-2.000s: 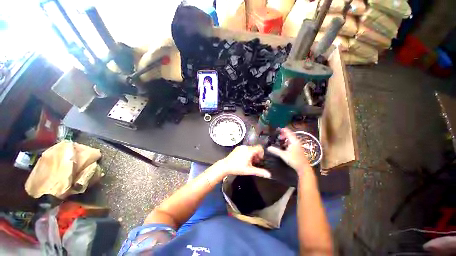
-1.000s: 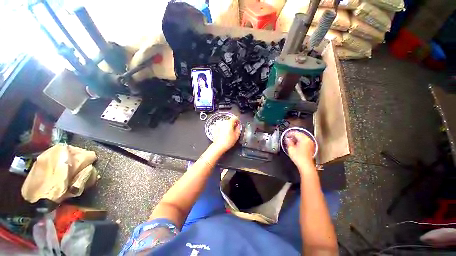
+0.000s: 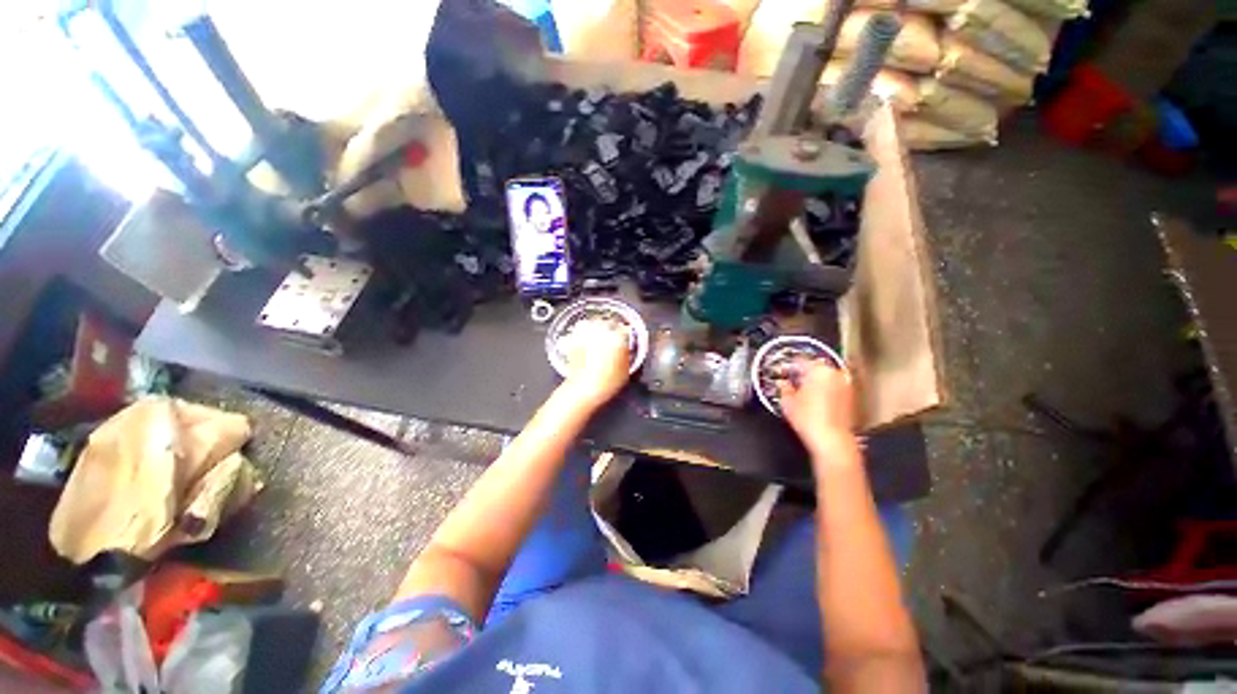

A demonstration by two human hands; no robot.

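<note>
My left hand (image 3: 597, 359) is in the left parts dish (image 3: 555, 355), its fingertips down among pale small pieces. My right hand (image 3: 819, 400) is in the right parts dish (image 3: 762, 384), fingers at darker small metal pieces. Whether either hand grips a piece is too small and blurred to tell. The grey metal press fixture (image 3: 699, 370) lies between the dishes, with no hand on it. The green press (image 3: 739, 278) stands behind it. The black plastic parts (image 3: 638, 176) are heaped behind the press.
A lit smartphone (image 3: 539, 237) stands left of the press. A second press with a drilled plate (image 3: 315, 298) is at the left. A wooden box wall (image 3: 895, 298) rises at the right. An open sack (image 3: 733, 549) with a dark inside is below the bench edge.
Two seconds ago both hands were together in front of the press; they then parted to the two dishes. Since one second ago they have stayed there, fingers shifting slightly. The view has shifted a little.
</note>
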